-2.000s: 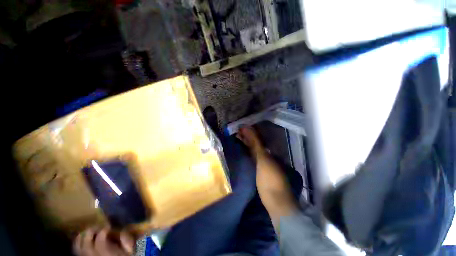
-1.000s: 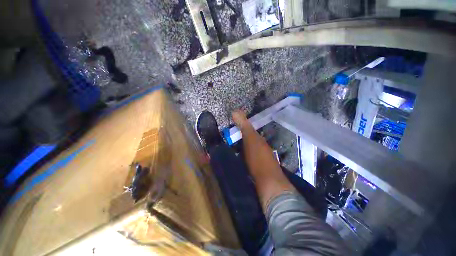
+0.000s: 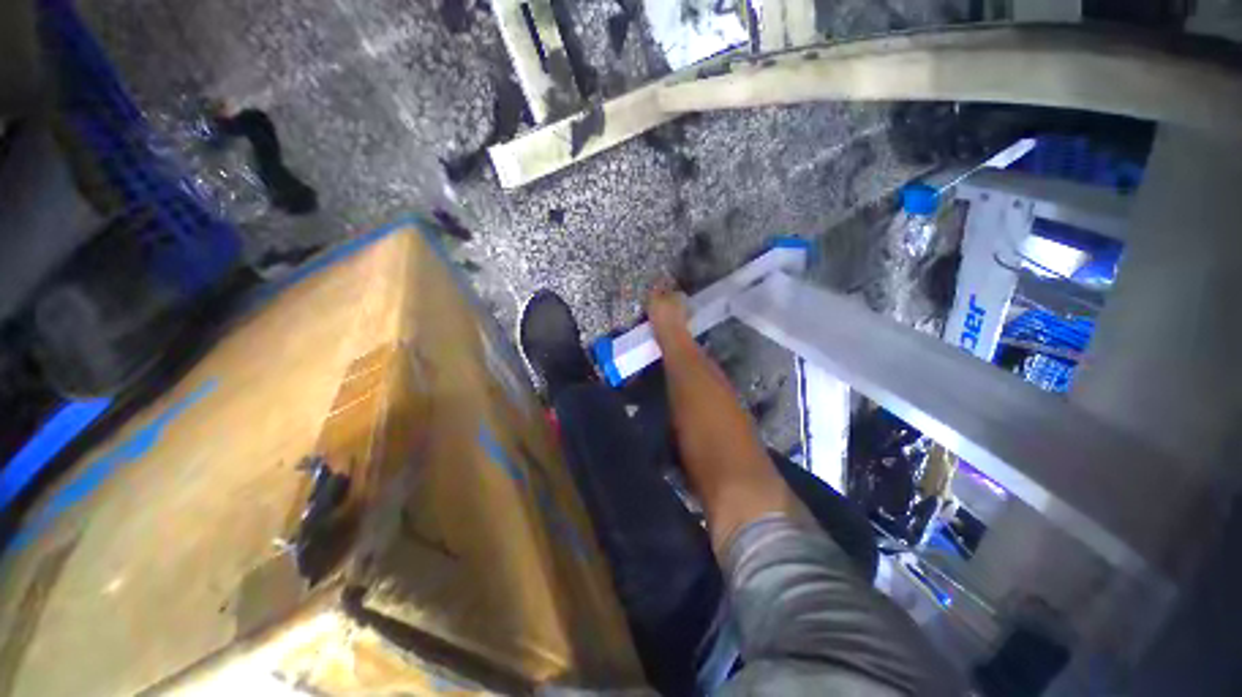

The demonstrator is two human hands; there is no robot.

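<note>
My right hand (image 3: pixel 667 308) reaches down to the white metal foot bar (image 3: pixel 708 308) of the machine stand, which has blue end caps. The hand is small and its fingers are partly hidden, so I cannot tell whether it grips anything. My left hand is out of the picture. A brown taped cardboard box (image 3: pixel 245 422) with blue strips fills the lower left, beside my leg. A small dark thing (image 3: pixel 324 504) lies on the box; I cannot tell what it is.
My shoe (image 3: pixel 550 334) stands on the speckled floor, left of the foot bar. A pale curved rail (image 3: pixel 872 75) crosses the top right. A clear bottle with a blue cap (image 3: pixel 918 202) is at the right, near stand legs. A blue mesh basket (image 3: pixel 130 164) is upper left.
The view has swung down from the white table and box top to the floor. My left hand and the phone have left the picture. My right hand stays low by the foot bar.
</note>
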